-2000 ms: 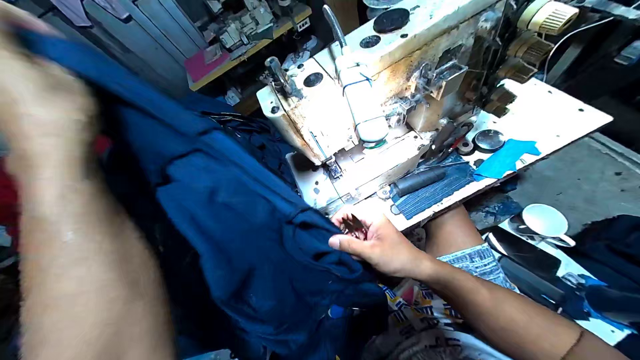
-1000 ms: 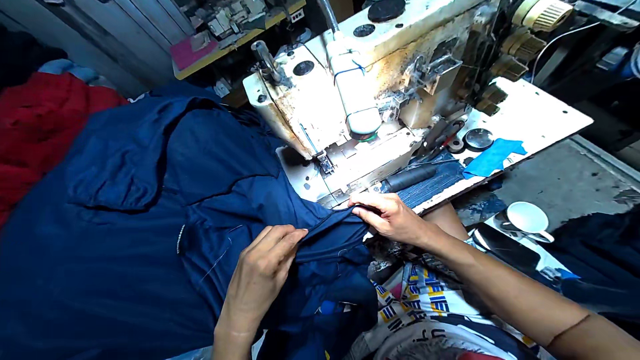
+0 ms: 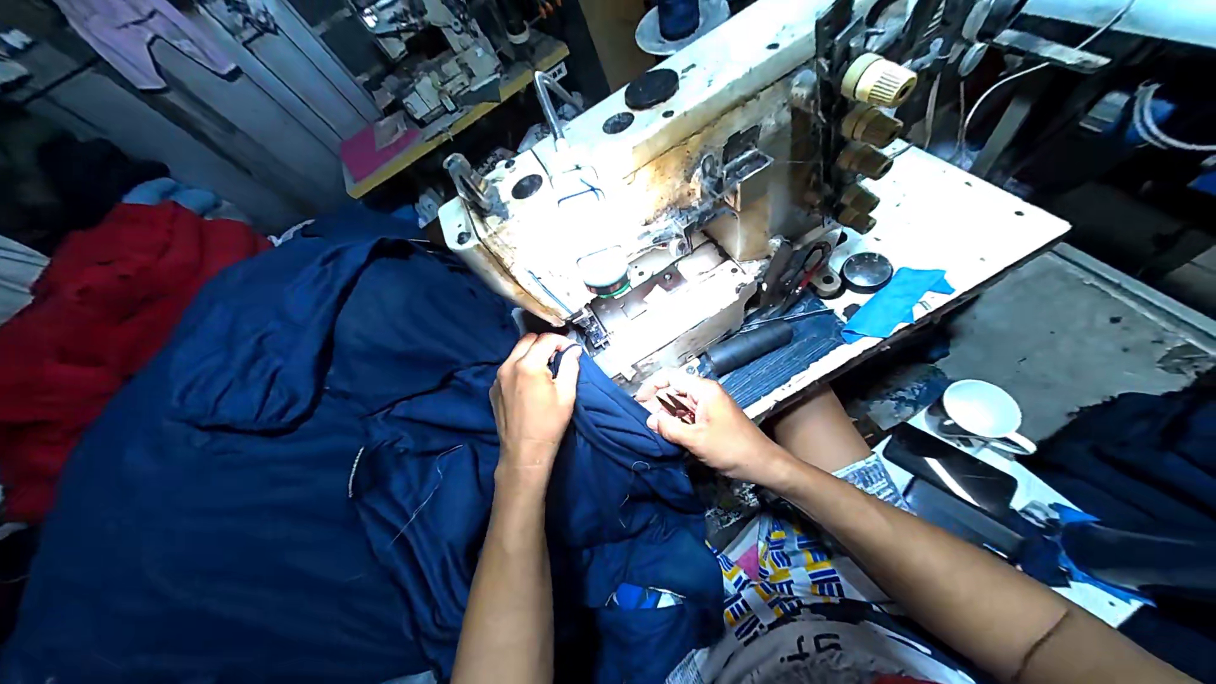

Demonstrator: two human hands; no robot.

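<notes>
A navy blue garment point(image 3: 256, 494) spreads over the left and middle, with loose threads on it. My left hand point(image 3: 534, 394) pinches a fold of it close to the needle and presser foot area point(image 3: 591, 328) of a white industrial sewing machine point(image 3: 608, 180). To the right, my right hand point(image 3: 698, 418) grips the garment's edge; small pointed metal thread snips point(image 3: 676, 408) show in its palm. Whether the cloth lies under the presser foot cannot be told, as the left hand's fingers are in front.
On the machine table point(image 3: 988, 218) lie a light blue cloth scrap point(image 3: 898, 304), a round dark lid point(image 3: 866, 272) and scissors point(image 3: 807, 266). A white cup point(image 3: 981, 410) and a phone point(image 3: 950, 465) are at lower right. Red fabric point(image 3: 114, 332) is heaped on the left.
My left hand, raised at the far left two seconds ago, came down to the garment and has since moved up toward the needle area. The garment now lies spread out at the left.
</notes>
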